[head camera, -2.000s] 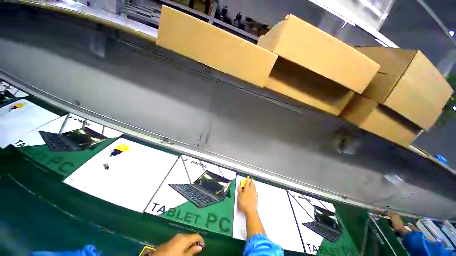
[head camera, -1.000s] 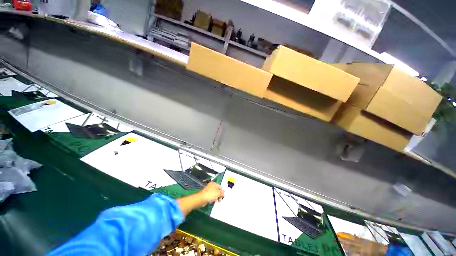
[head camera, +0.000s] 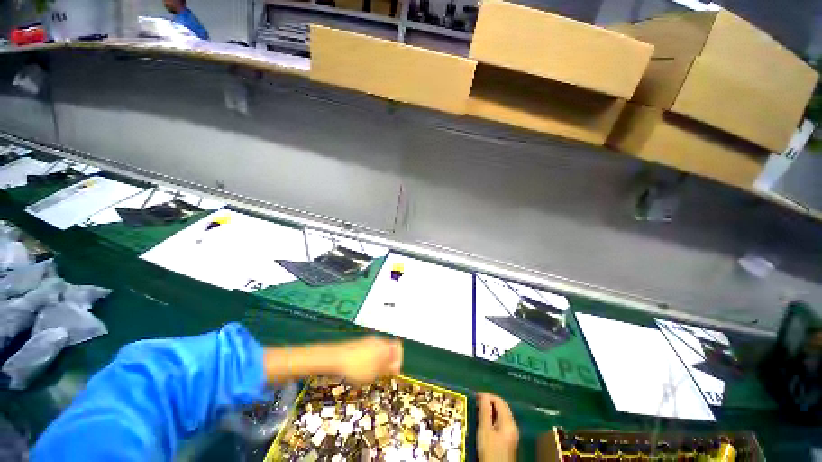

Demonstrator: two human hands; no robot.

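Note:
My left hand (head camera: 374, 359) is over the back rim of the yellow-rimmed parts tray (head camera: 466, 424), its fingers bunched; whether it holds a piece is hidden. The tray is heaped with small brown, gold and white pieces. My right hand (head camera: 497, 429) is low, between the tray and the divided carton (head camera: 552, 444), fingers curled; I cannot tell if it holds anything. The carton shows dark cells and yellow pieces at its right. A yellow-topped accessory (head camera: 397, 271) and a small dark piece (head camera: 389, 304) lie on the white panel (head camera: 433, 316) ahead.
Tablet PC boxes (head camera: 527, 316) line the green surface along the grey partition (head camera: 351, 171). The white panel at right (head camera: 631, 370) shows no accessory. Plastic bags (head camera: 63, 311) lie at left. Open brown cartons (head camera: 559, 50) stand on the shelf. A person in blue (head camera: 187, 20) is far back.
My left hand has drawn back from the box to the tray. The small dark piece now shows below the yellow-topped accessory. My right hand and the divided carton have come into view; the neighbouring hand at right is gone.

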